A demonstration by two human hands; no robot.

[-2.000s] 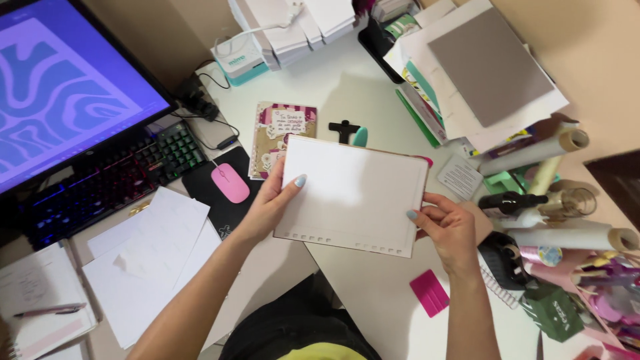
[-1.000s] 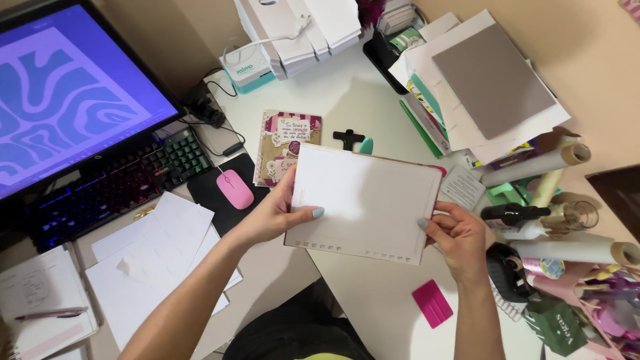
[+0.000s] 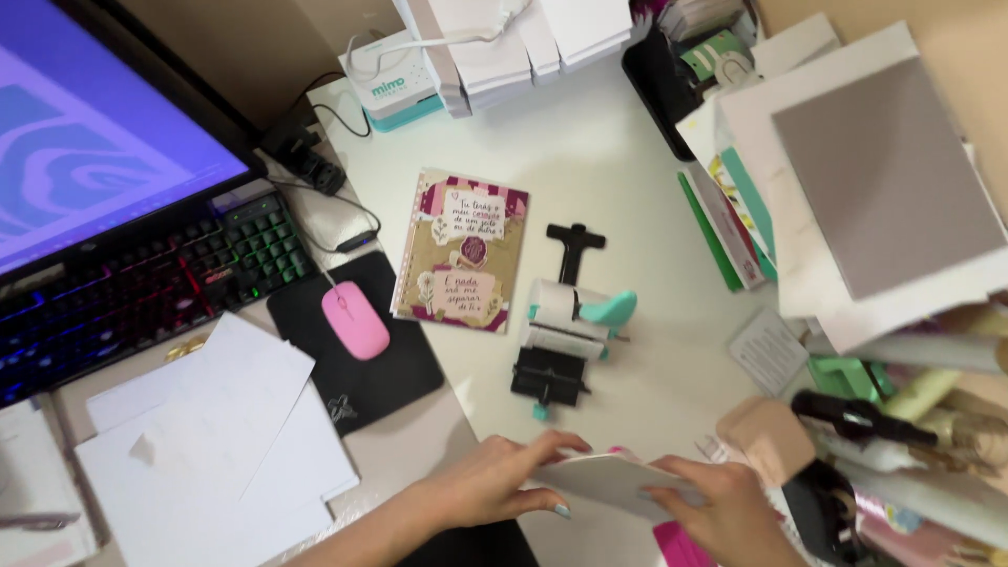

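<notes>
A white sheet or thin stack of sheets point(image 3: 610, 479) is held low at the front of the desk, tilted so that it shows nearly edge-on. My left hand point(image 3: 504, 480) grips its left end, thumb below and fingers above. My right hand point(image 3: 717, 504) pinches the other end. Beyond the hands stands a white, black and teal hole punch point(image 3: 561, 335) with a black T-shaped guide point(image 3: 577, 246). Left of the punch lies a decorated cover point(image 3: 465, 252) with holes along its left edge. A magenta card or scraper point(image 3: 681, 543) is partly hidden beside my right hand.
A pink mouse point(image 3: 355, 320) rests on a black pad point(image 3: 409, 378), near a lit keyboard point(image 3: 236, 260) and monitor point(image 3: 94, 142). Loose white papers point(image 3: 213, 441) lie at left. Paper stacks point(image 3: 890, 173), rolls point(image 3: 913, 488) and a black punch-like tool point(image 3: 823, 504) crowd the right side.
Both hands have brought the sheets down toward the front edge and tilted them from flat to nearly edge-on. The hole punch, mostly hidden before, now shows fully.
</notes>
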